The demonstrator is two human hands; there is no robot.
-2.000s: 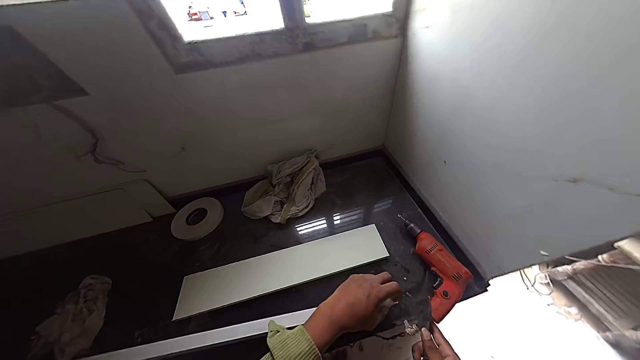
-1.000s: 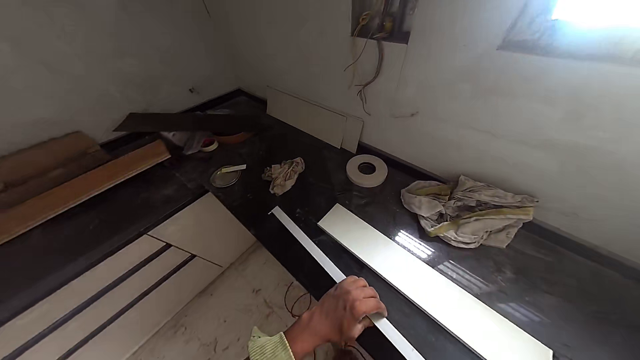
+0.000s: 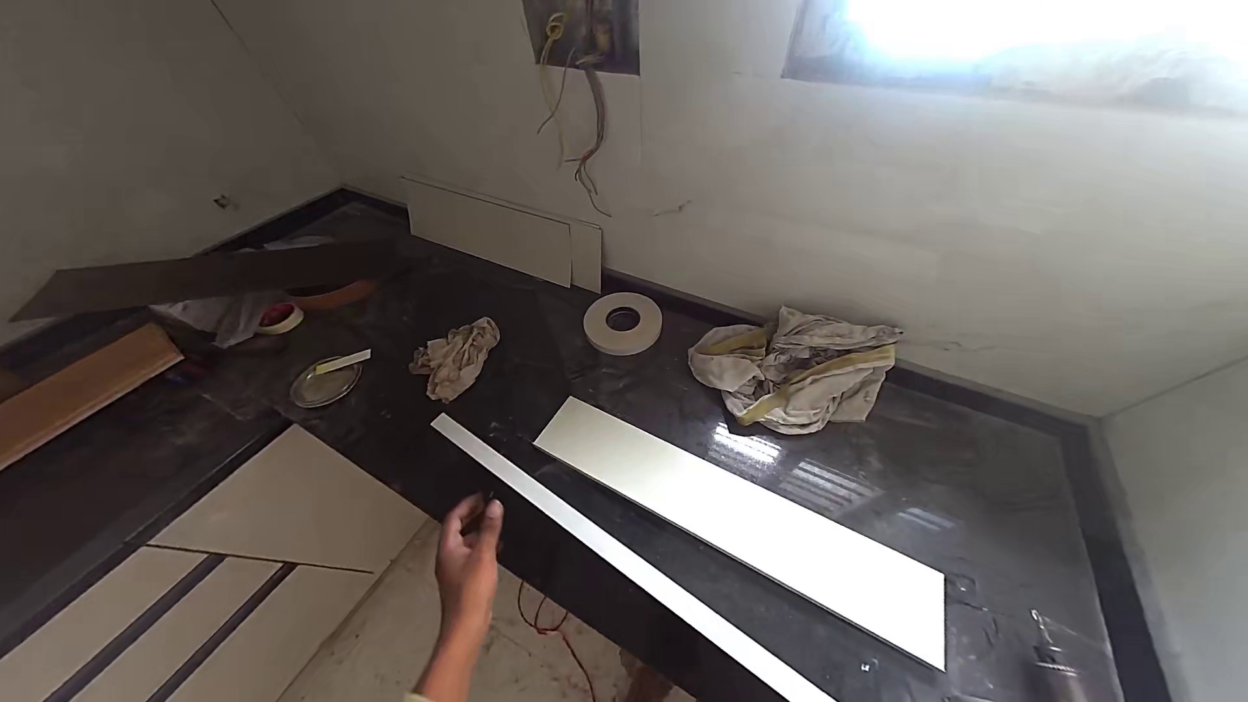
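Observation:
My left hand [image 3: 470, 556] is raised beside the near edge of the dark polished counter, left of a long narrow white strip [image 3: 624, 561]. Its thumb and fingers are bent toward each other; a small dark spot shows at the fingertips, and whether it is a held thing is unclear. The strip lies diagonally on the counter, apart from the hand. Beyond it, roughly parallel, lies a wider pale panel [image 3: 751, 526]. At the lower right, the chuck and bit of a drill [image 3: 1053, 658] show, blurred. My right hand is out of view.
A tape roll [image 3: 622, 325], crumpled cloths [image 3: 795, 370] [image 3: 458, 359] and a round lid [image 3: 326, 382] lie farther back. Pale panels [image 3: 492, 234] lean on the wall below hanging wires [image 3: 595, 127]. Brown boards [image 3: 83, 390] are at left. A red cable [image 3: 556, 629] hangs below the counter edge.
My left hand has let go of the narrow white strip, which it gripped one second ago, and is now left of it. The view swung left after the first frame.

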